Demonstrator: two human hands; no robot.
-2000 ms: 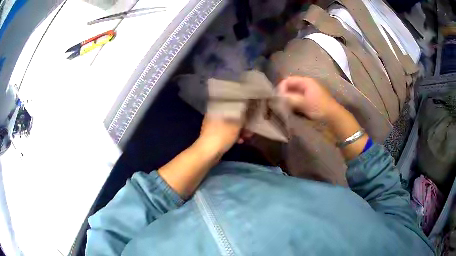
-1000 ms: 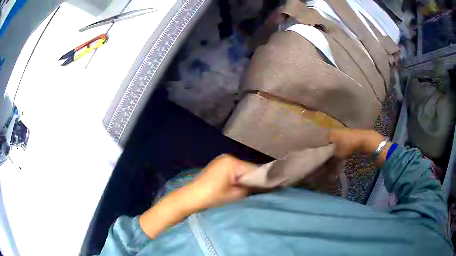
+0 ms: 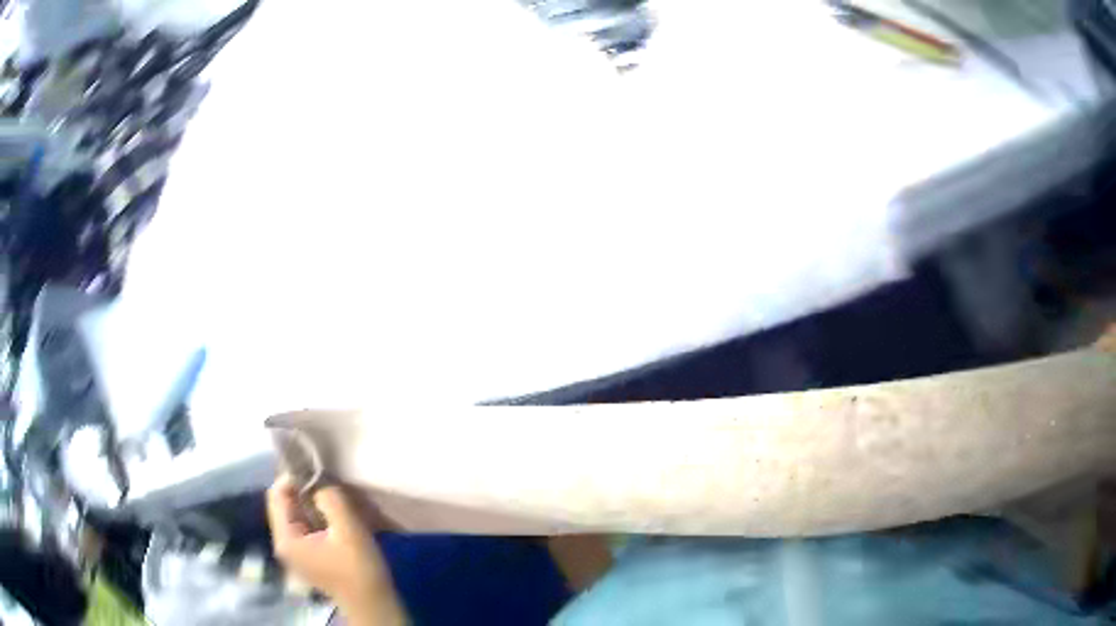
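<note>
A long curved beige-brown fabric panel is stretched across the front of my body, below the table edge. My left hand grips its left end, where the fabric folds over my fingers. My right hand is cut off by the right edge of the picture; only a sliver of skin shows at the panel's right end, so its grip cannot be made out. The view is blurred and overexposed.
The white table fills the middle, with its grey front edge at the right. Red-yellow snips lie at the upper right. Blurred clutter stands beyond the table's left side.
The view has swung left over the table. The fabric, bunched between my hands before, is now spread out long and flat. My hands have moved far apart.
</note>
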